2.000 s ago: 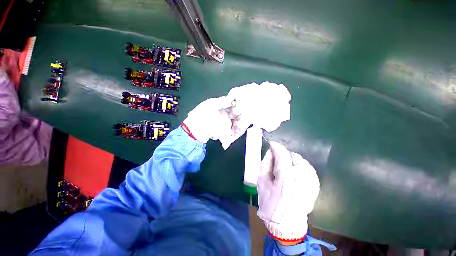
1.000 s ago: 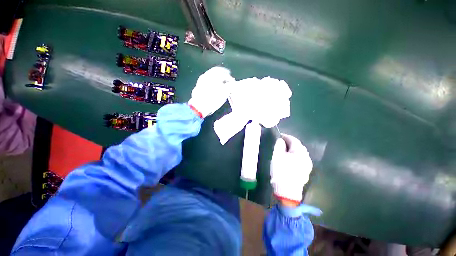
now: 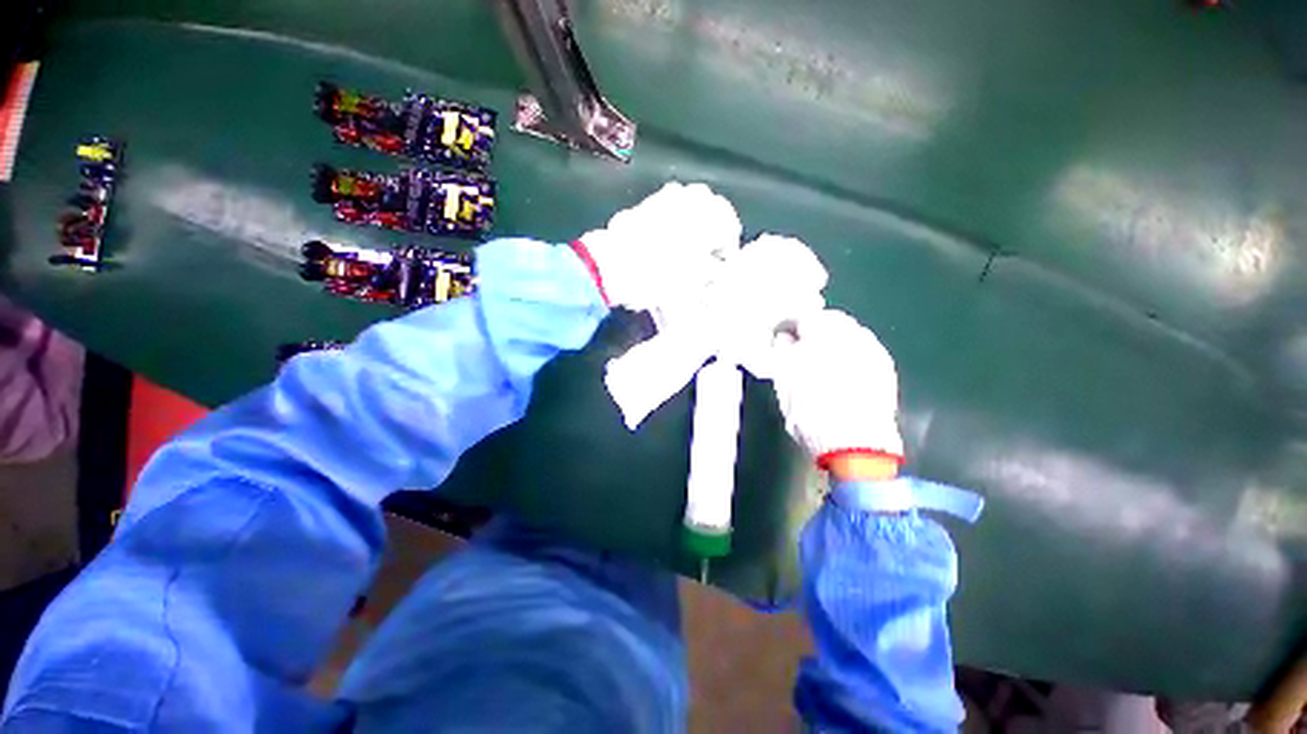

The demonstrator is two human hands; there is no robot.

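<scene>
A white syringe barrel with a green cap lies on the green bench mat, its front end under a crumpled white cloth. My left hand, in a white glove with a red cuff, is on the cloth's upper left part. My right hand, gloved the same way, touches the cloth's lower right edge. Glove and cloth are both overexposed white, so the fingers cannot be told apart from the cloth. Whether either hand grips anything does not show.
Several populated circuit boards lie in a column at the left, the lowest partly behind my left sleeve. One board lies farther left. A metal stand stands at the back. A person's pink sleeve shows at the left edge.
My left hand has moved right, onto the cloth. My right hand has moved up to the cloth's edge, and the thin pin seen at its fingertips no longer shows. The syringe still lies there.
</scene>
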